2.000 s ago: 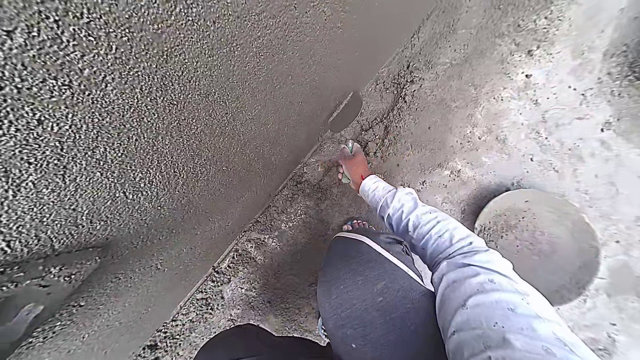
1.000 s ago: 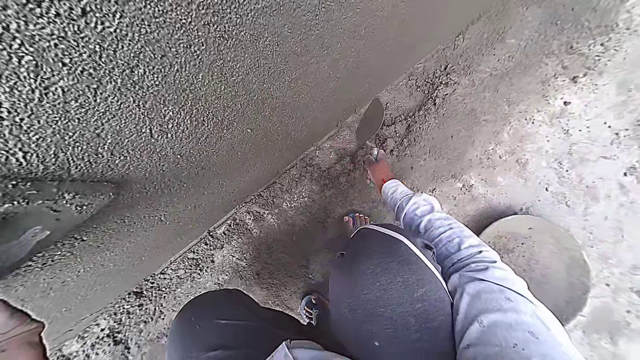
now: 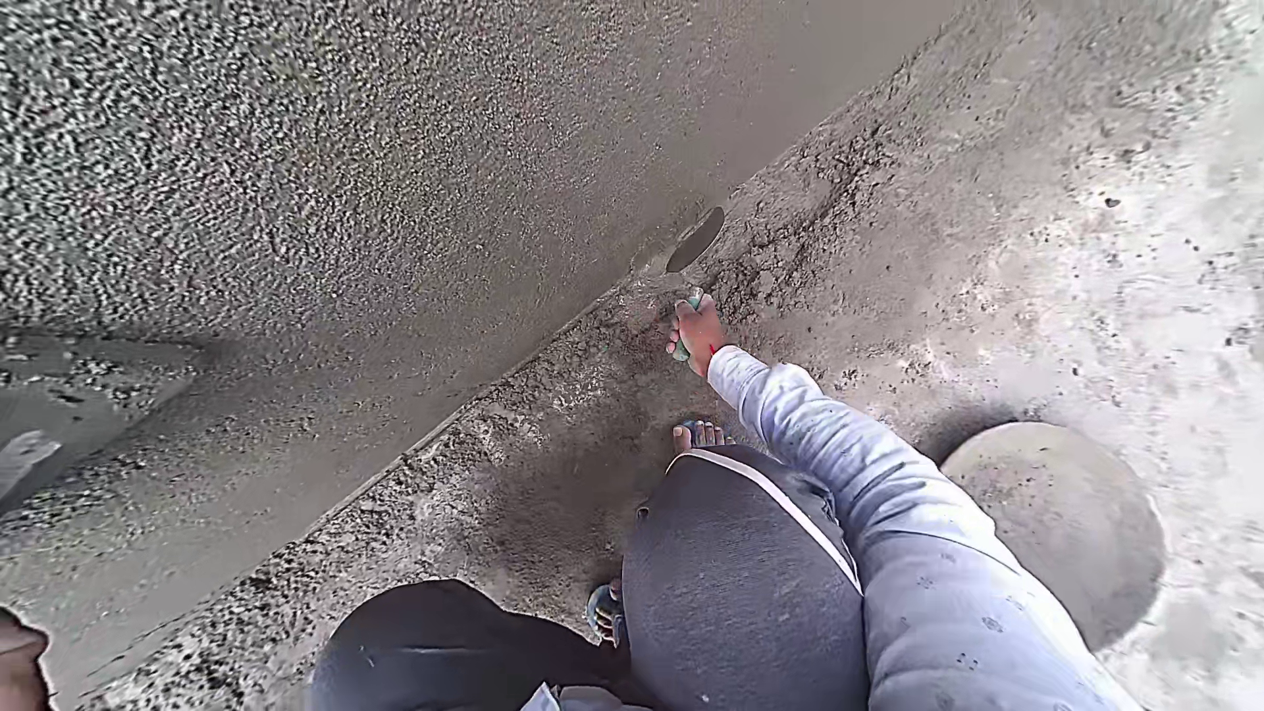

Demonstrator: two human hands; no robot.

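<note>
My right hand (image 3: 699, 331), in a light sleeve, is closed around the greenish handle of a trowel. The grey trowel blade (image 3: 696, 240) lies past the fingers, at the foot of a rough cement-plastered wall (image 3: 444, 148). Crumbly mortar (image 3: 839, 188) lies along the base of the wall, beside the blade. At the lower left edge a small piece of bare skin (image 3: 20, 662) shows, perhaps part of my left hand. Its fingers are out of view, and what it holds or touches cannot be told.
A round grey, flat-topped object (image 3: 1062, 533) rests on the floor to the right, partly behind my sleeve. A grey slab-like piece (image 3: 89, 395) with a pale part is at the left edge. My knees (image 3: 741, 583) and sandalled feet (image 3: 701, 434) are below the right hand.
The trowel blade, broad to the view a second ago, now looks narrower and tilts along the wall's base. The skin at the lower left was not in view two seconds ago.
</note>
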